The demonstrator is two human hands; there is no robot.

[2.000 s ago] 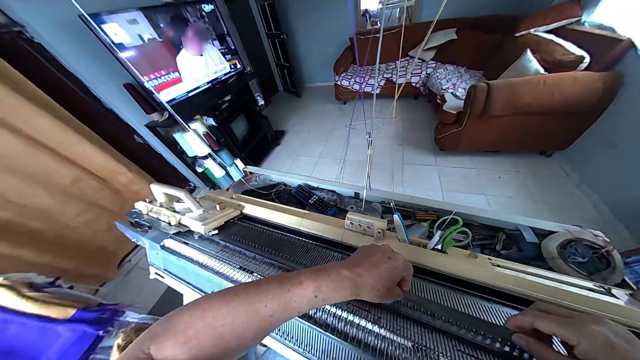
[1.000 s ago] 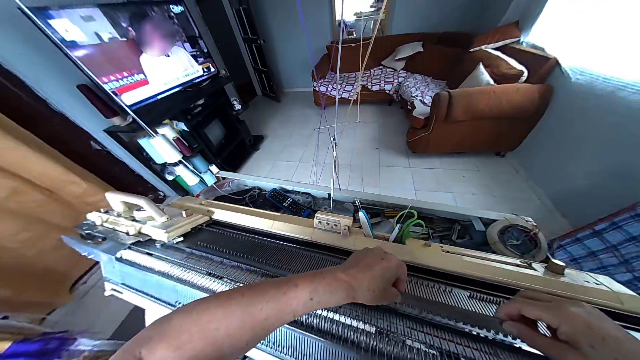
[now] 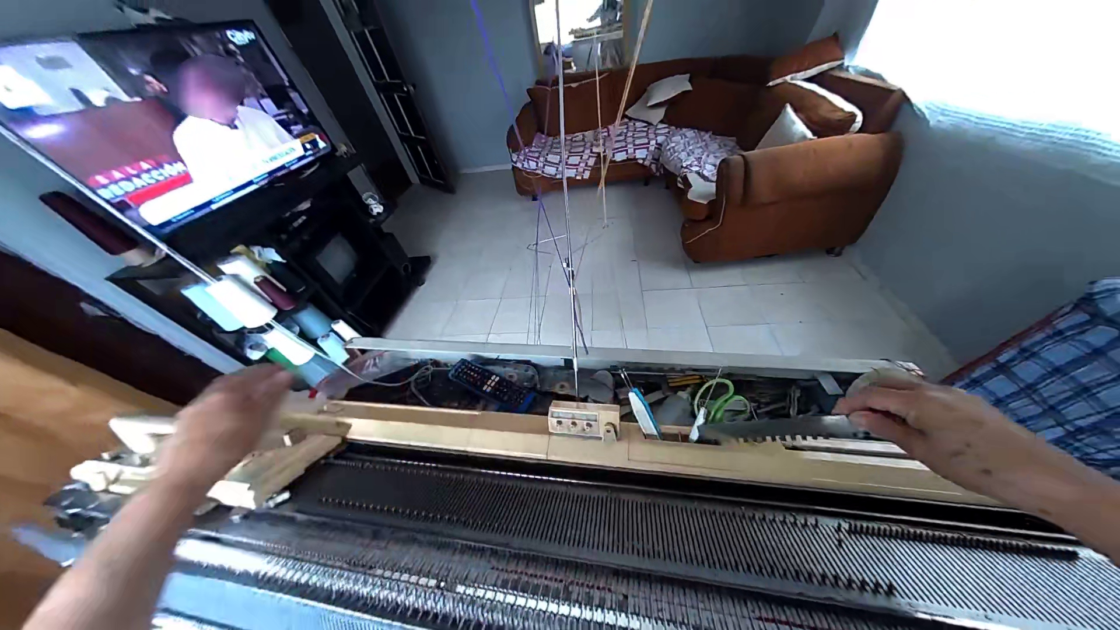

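Note:
A knitting machine's needle bed [image 3: 612,525] spans the lower part of the view. My left hand [image 3: 229,420] is blurred above the cream carriage [image 3: 262,472] at the bed's left end; whether it touches the carriage is unclear. At the right, my right hand [image 3: 892,407] pinches the end of a flat, toothed strip [image 3: 779,429], held over the machine's cream rear rail. The row counter [image 3: 584,420] sits on that rail between the hands. Some needles stand forward at the right of the bed.
Behind the rail, a trough holds a remote control [image 3: 492,385], green-handled scissors [image 3: 719,401] and other tools. Yarn strands hang from a thin upright mast [image 3: 569,262]. Yarn cones [image 3: 241,302] stand at the left, below a television [image 3: 166,114]. A brown sofa [image 3: 796,192] is across the room.
My left hand has moved from mid-bed left to the carriage. My right hand has risen from the needles at the right to above the rear rail, with the toothed strip.

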